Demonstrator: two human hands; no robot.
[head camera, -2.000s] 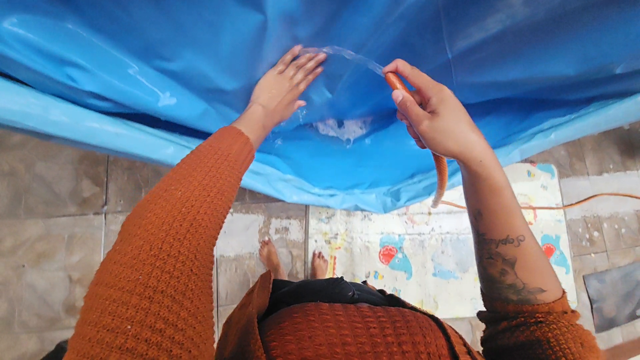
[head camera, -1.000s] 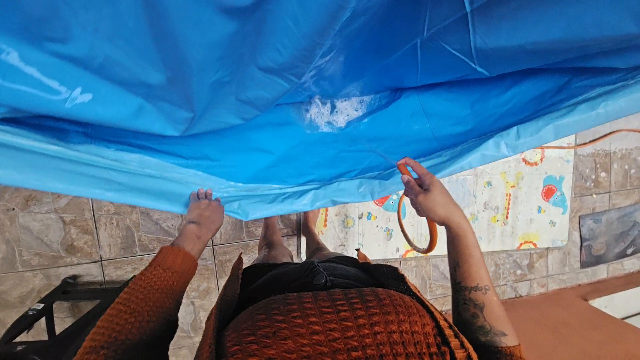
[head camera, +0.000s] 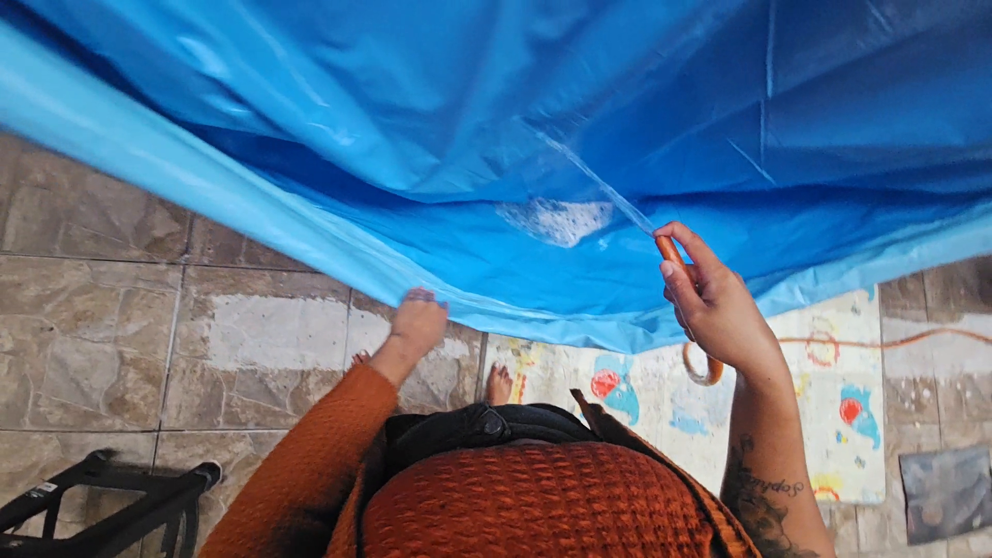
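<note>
A blue plastic sheet with a lighter blue edge spans the upper view and sags in the middle, where foamy water lies. My right hand holds the end of an orange hose; a stream of water runs from it up and left onto the sheet. Below that hand the hose hangs in a loop. My left hand has its fingers curled over the sheet's light blue edge, gripping it; it is slightly blurred.
Brown stone-patterned tiles cover the floor. A patterned play mat lies under the sheet's edge at right, with the hose crossing it. A black metal frame stands at lower left, and a dark flat piece lies at lower right.
My left hand was spread on the sheet two seconds ago, then moved down to its edge. The hose in my right hand now sends a clear stream up and left. The view has shifted.
</note>
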